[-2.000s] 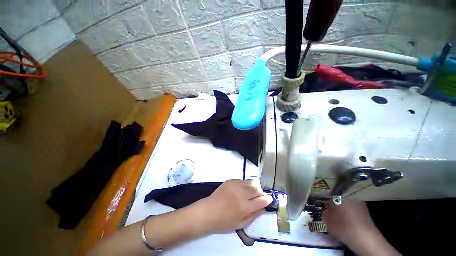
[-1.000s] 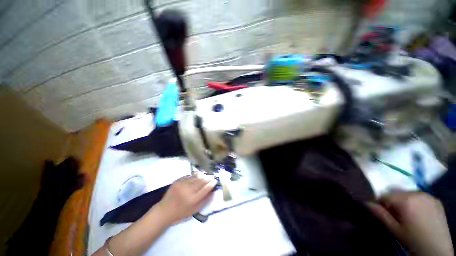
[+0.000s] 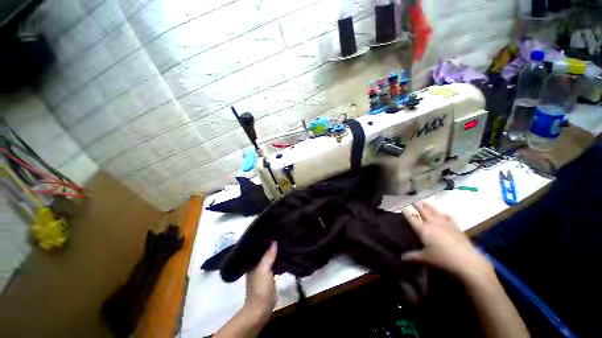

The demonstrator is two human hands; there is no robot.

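A large dark garment piece is bunched in front of the sewing machine, hiding the needle area and reaching over the table's front edge. My left hand grips its left lower edge, thumb on top. My right hand is at its right end, fingers spread, thumb by the cloth; no clear grip shows. A dark pointed piece lies left of the machine head. The tip of another dark piece shows left of the garment.
Blue snips and a green tool lie at right. Bottles stand farther right. A clear disc lies on the white tabletop at left. A dark bundle lies on the cardboard side. A screwdriver stands behind the head.
The view has swung right and back. The garment has moved from the machine's right side to in front of it. My left hand has left the needle area and taken the garment's edge.
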